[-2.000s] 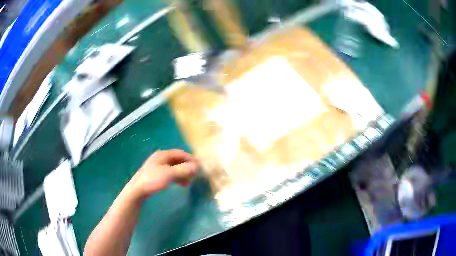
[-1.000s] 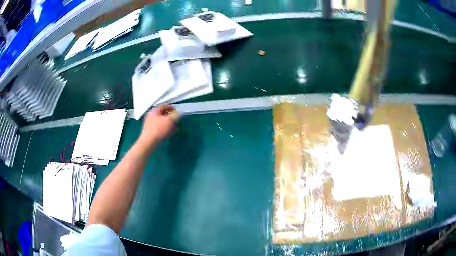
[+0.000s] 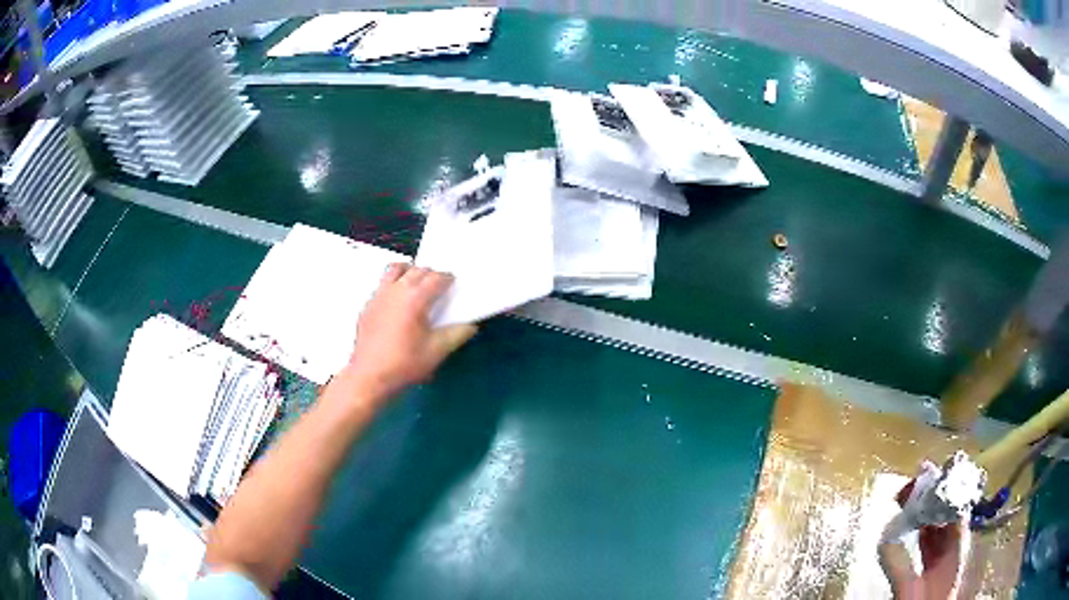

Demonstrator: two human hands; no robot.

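Observation:
My left hand (image 3: 404, 322) grips the near left corner of a white back shell (image 3: 504, 246), thumb under its edge. The shell is tilted, with its dark opening toward the far side. More shells (image 3: 692, 135) lie just behind and to the right of it, overlapping. My right hand (image 3: 926, 557), partly cut off at the lower right, holds the glue gun (image 3: 947, 492) over the brown work board (image 3: 809, 469). A yellow supply hose (image 3: 1037, 428) runs from the gun. A white sheet (image 3: 873, 533) shows partly beside my right hand.
White panels with red wires lie at left, one flat (image 3: 317, 293) and a stack (image 3: 170, 399) nearer me. Ribbed shell stacks (image 3: 176, 111) stand at far left. A grey bin (image 3: 100, 522) is at lower left. A pale metal strip (image 3: 656, 340) crosses the green bench. A frame rail (image 3: 821, 35) crosses the top.
The view has turned left, and the board now sits at lower right. My left hand has reached the shell and taken hold of its corner. My right hand has come into view on the gun.

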